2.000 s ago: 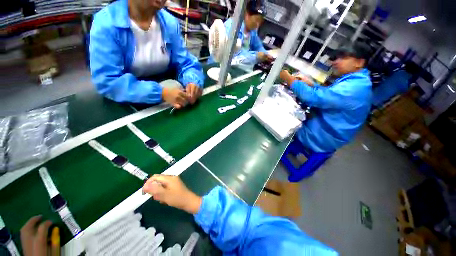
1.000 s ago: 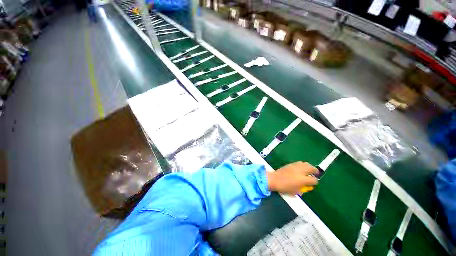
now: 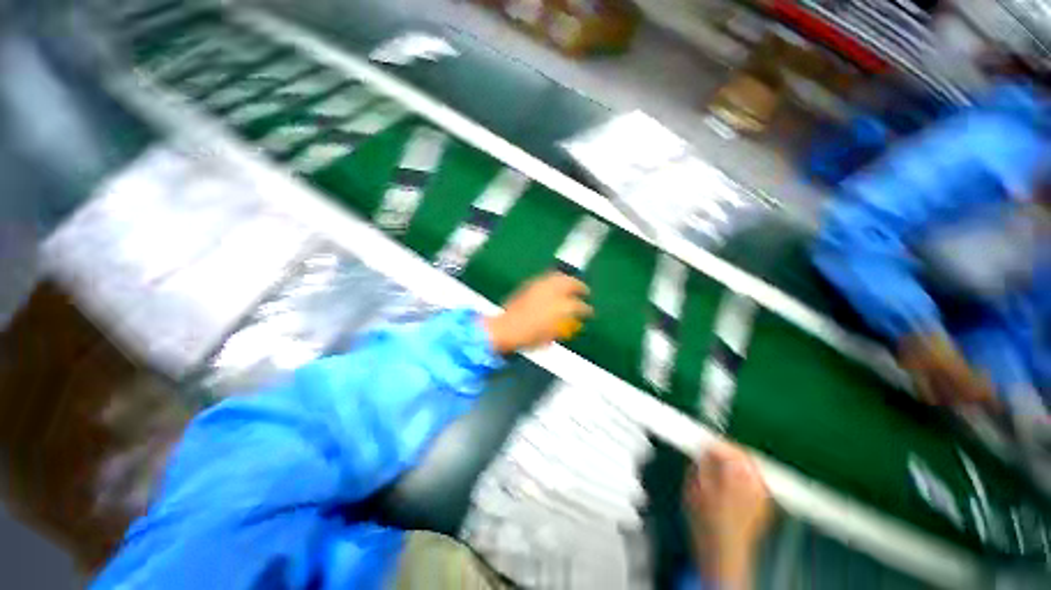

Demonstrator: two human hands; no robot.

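Note:
The frame is blurred. My left hand point(image 3: 539, 314) reaches over the near belt rail, fingers closed around a yellow hand tool point(image 3: 567, 326), of which only a little shows. It covers the lower end of a strapped watch point(image 3: 579, 246); whether it grips that watch cannot be told. My right hand point(image 3: 728, 496) is at the near rail, just below another strapped watch point(image 3: 726, 355); its fingers are too blurred to tell a hold. More strapped watches point(image 3: 665, 323) lie across the green belt point(image 3: 622, 302). A white strap stack point(image 3: 559, 484) lies on the bench between my arms.
A co-worker's blue sleeve and hand point(image 3: 945, 369) are at the belt's far side, right. White sheets and clear plastic bags point(image 3: 305, 317) lie left of my forearm, with a brown carton point(image 3: 58, 426) beyond. Another white bundle point(image 3: 657, 167) lies past the far rail.
The view has swung right since one second ago. My right hand and more of the co-worker now show. My left hand still has the yellow tool over the belt.

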